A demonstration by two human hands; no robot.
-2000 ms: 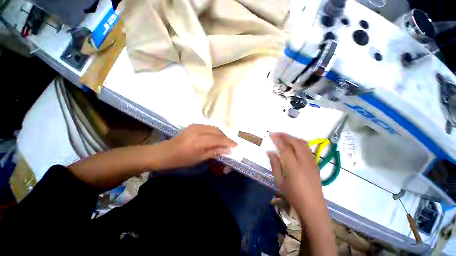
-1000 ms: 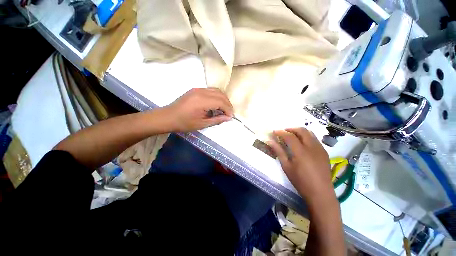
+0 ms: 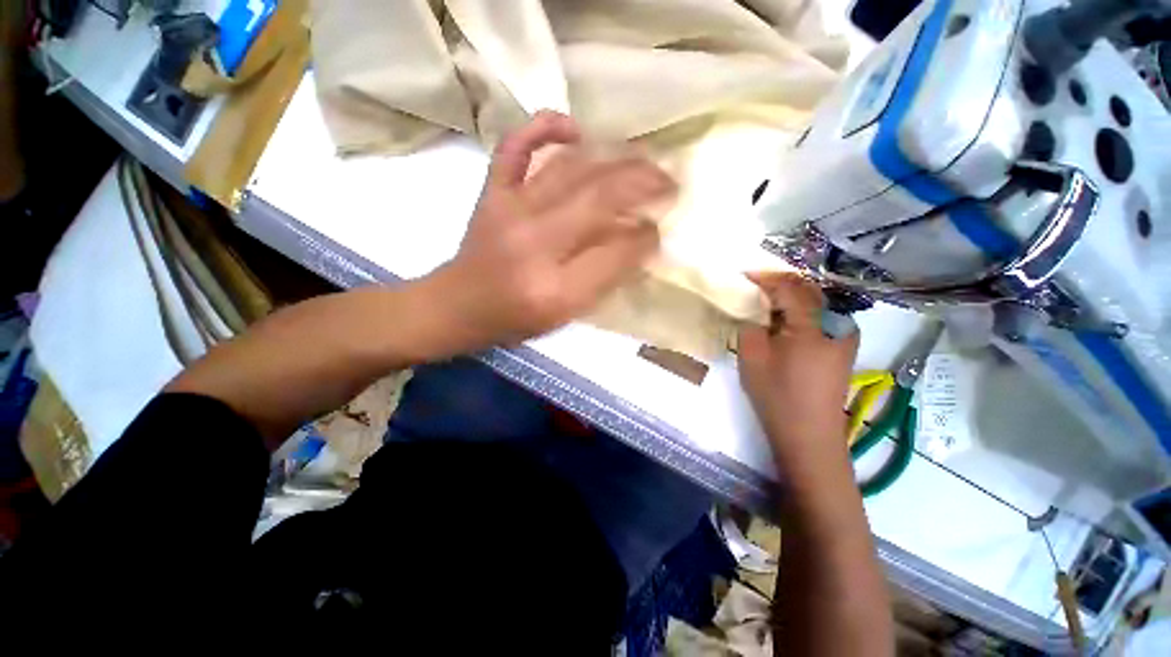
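Observation:
A beige cloth panel (image 3: pixel 693 84) lies in folds over the white table, its near part beside the needle area (image 3: pixel 815 257) of the white sewing machine (image 3: pixel 937 141). My left hand (image 3: pixel 552 238) is over the cloth with fingers spread and slightly blurred; it grips nothing that I can see. My right hand (image 3: pixel 796 347) pinches the near edge of the cloth just in front of the needle area. Its fingertips are partly hidden against the cloth and machine.
Scissors with yellow and green handles (image 3: pixel 896 449) lie right of my right hand, beside a printed label (image 3: pixel 940 385). A small brown mark (image 3: pixel 674 363) is near the table edge (image 3: pixel 578 398). A brown strip (image 3: pixel 251 128) is at left, a wooden-handled tool (image 3: pixel 1068 603) far right.
My left hand has risen off the table edge and opened over the cloth. My right hand has moved up to the needle area and taken hold of the cloth, whose near edge has come forward.

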